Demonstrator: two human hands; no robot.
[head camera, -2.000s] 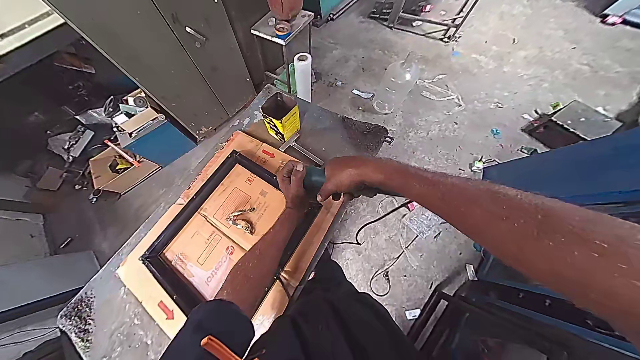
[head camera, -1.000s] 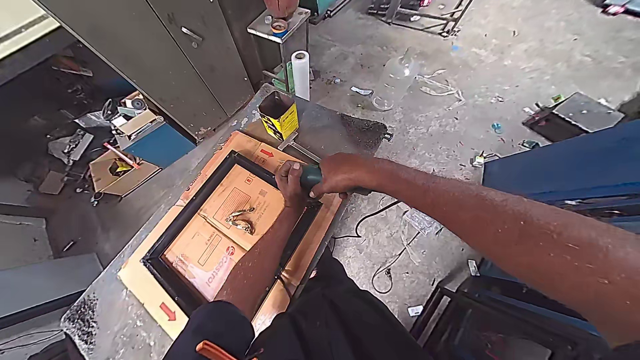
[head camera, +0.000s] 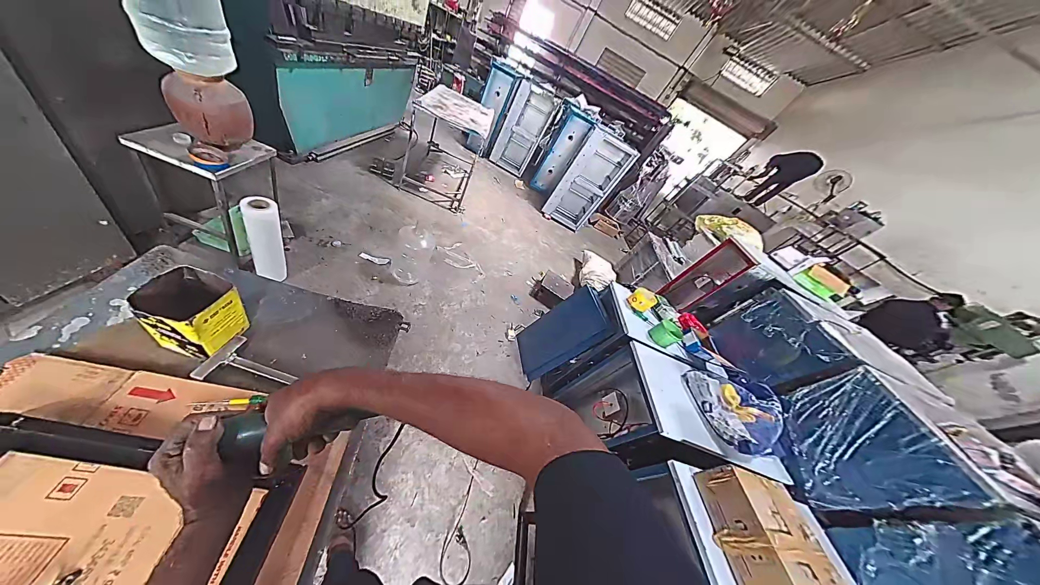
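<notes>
Both my hands are on a dark green corded power tool (head camera: 244, 439) over the corner of a black metal frame (head camera: 81, 439). My right hand (head camera: 305, 418) wraps its body; my left hand (head camera: 199, 467) grips its front end, and the tool's tip is hidden. The frame lies on flattened cardboard (head camera: 89, 390) on a metal workbench (head camera: 325, 325), with more cardboard inside it. A screwdriver-like tool with a yellow and green handle (head camera: 244, 402) lies just beyond my hands. Behind it are a metal bar (head camera: 244, 363) and an open yellow and black box (head camera: 191, 313).
Past the bench are a white roll (head camera: 264, 240) and a small stand (head camera: 195, 154) holding a clay pot. A power cord (head camera: 382, 475) hangs at the bench's right edge. Blue cabinets (head camera: 877, 439) line the right side. Farther back, a person (head camera: 788, 175) bends over and another person (head camera: 910, 325) is lower down.
The view has swung up and to the right, showing far more of the workshop. Both hands remain on the power tool at the frame's corner.
</notes>
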